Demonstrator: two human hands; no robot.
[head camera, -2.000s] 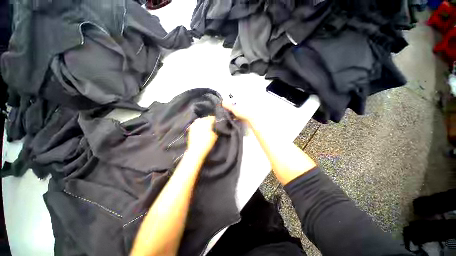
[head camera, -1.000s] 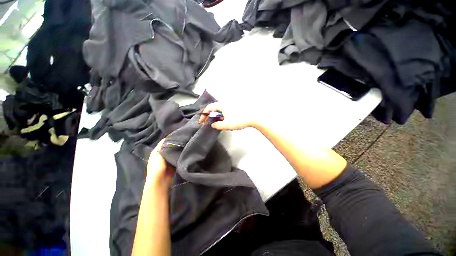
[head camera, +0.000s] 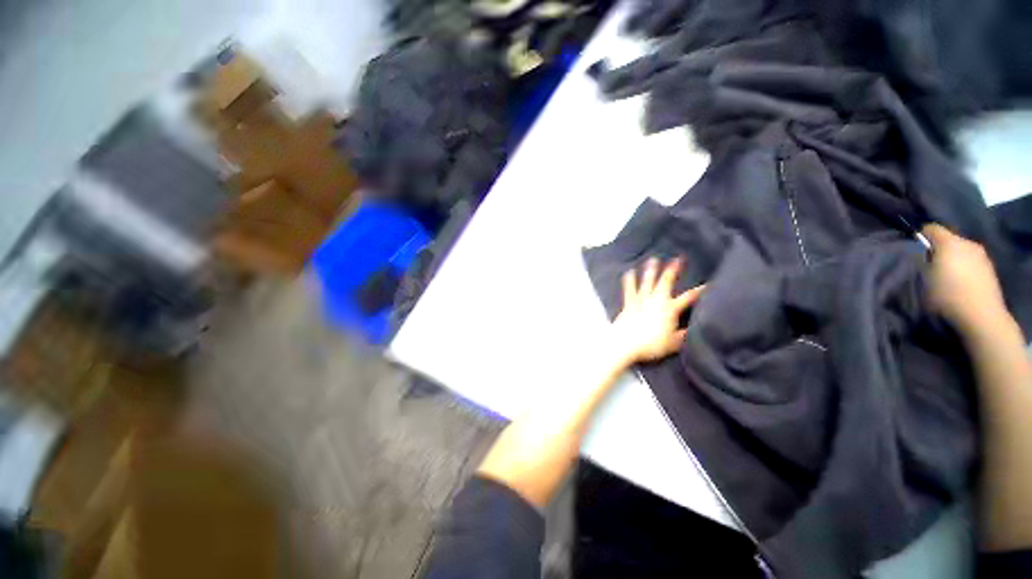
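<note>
A dark grey knit garment lies bunched on the white tabletop, with pale stitch lines on it and a pale edge along its lower left. My left hand rests on the garment's left edge with its fingers spread, holding nothing. My right hand is at the garment's right side with its fingers curled. A small white and dark tool, perhaps thread snips, shows at its fingertips. Whether it also grips cloth cannot be told.
More dark grey cloth lies on the far part of the table. Left of the table are a dark clothing heap, a blue bin or bag and blurred brown boxes. The table's corner and the floor show at lower left.
The view has swung left. My left hand has let go of the cloth and lies spread on it. My right hand has moved away to the right. The garment is more spread out.
</note>
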